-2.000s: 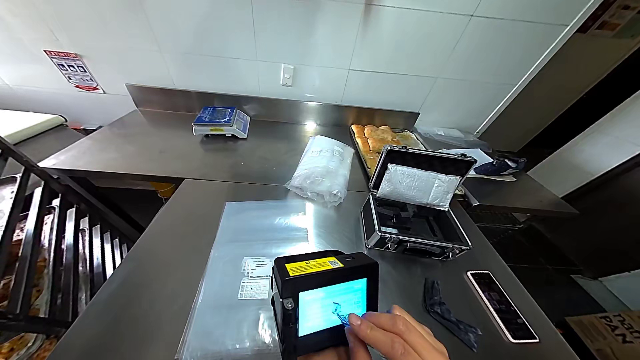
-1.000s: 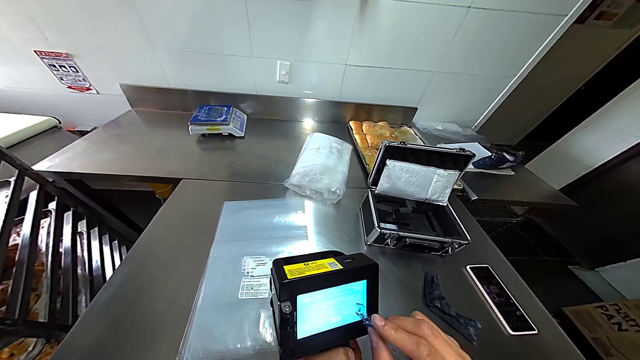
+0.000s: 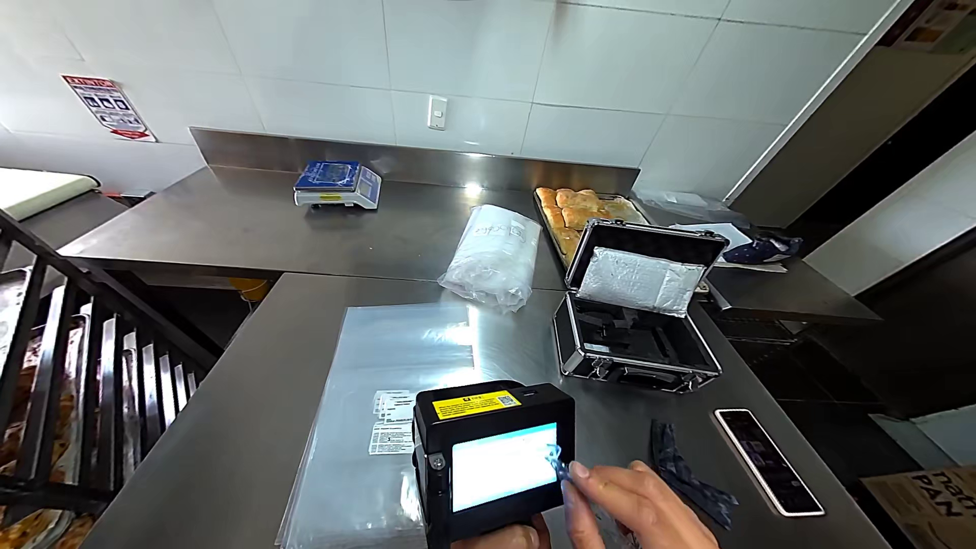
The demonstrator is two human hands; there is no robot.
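Observation:
My left hand (image 3: 503,536), mostly hidden, grips a black handheld device (image 3: 494,457) with a bright lit screen from below; it looks like a handheld printer and bears a yellow label on top. My right hand (image 3: 640,499) pinches a small blue stylus-like thing (image 3: 559,463) between thumb and finger, its tip at the right part of the screen. Beneath and behind the device lies a stack of clear plastic sheets or bags (image 3: 381,358), with printed white labels (image 3: 393,427) showing near the device's left side.
An open black case (image 3: 640,351) with foil-like padding stands at right. Near it are a phone (image 3: 768,461), a dark cloth strip (image 3: 686,476), a plastic-wrapped bundle (image 3: 496,255) and a tray of bread (image 3: 579,213). A scale (image 3: 338,185) sits at back left; a metal rack (image 3: 99,381) stands left.
My right hand with the stylus-like thing has shifted over the screen, down toward its lower right corner and then back up. The device stays in my left hand, and its screen picture has changed.

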